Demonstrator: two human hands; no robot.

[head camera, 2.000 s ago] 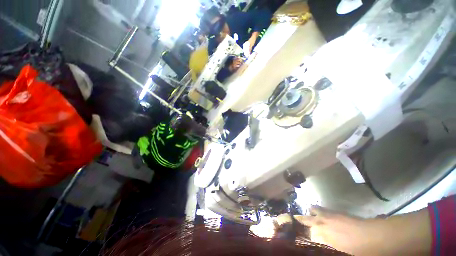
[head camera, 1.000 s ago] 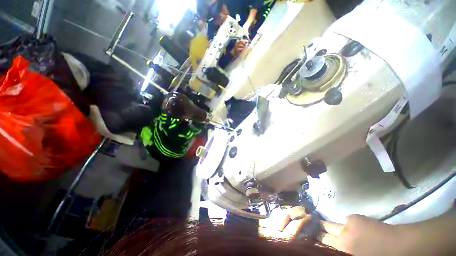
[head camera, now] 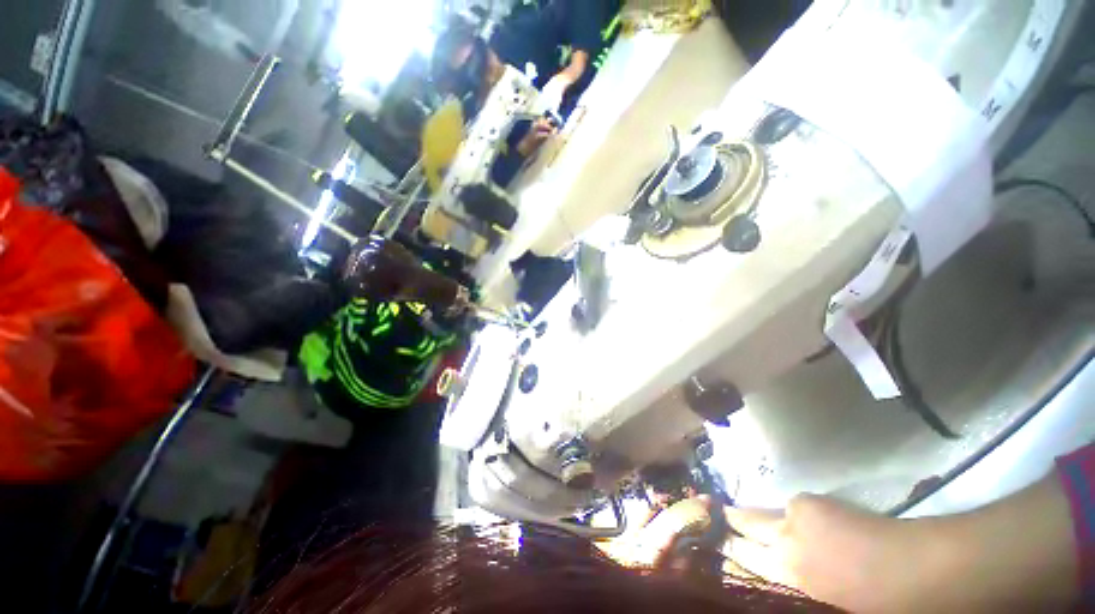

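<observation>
The cream-white sewing machine head (head camera: 769, 276) slants across the view, its needle end low at the centre. My right hand (head camera: 799, 546) reaches in from the right edge, fingertips closed on a small visible bit of dark cloth (head camera: 708, 554) beside the needle area. Overexposed fingers of my left hand (head camera: 658, 534) are bent close beside the cloth, left of my right fingertips. The rest of my left hand is hidden or cut off by the bottom edge and dark strands of hair. Needle, presser foot and the left hand's hold cannot be made out.
A white band (head camera: 919, 132) and a hanging measuring tape (head camera: 865, 348) are on the head. A red-orange bag (head camera: 78, 348) is at the left. Black-and-neon-green garments (head camera: 378, 354) lie left of the needle end. Behind, a person in dark clothing (head camera: 528, 42) sits at another machine (head camera: 480, 144).
The camera view has shifted, first moving closer to the machine head, then back somewhat. My right sleeve edge shows again at the right. Both hands stay by the needle area.
</observation>
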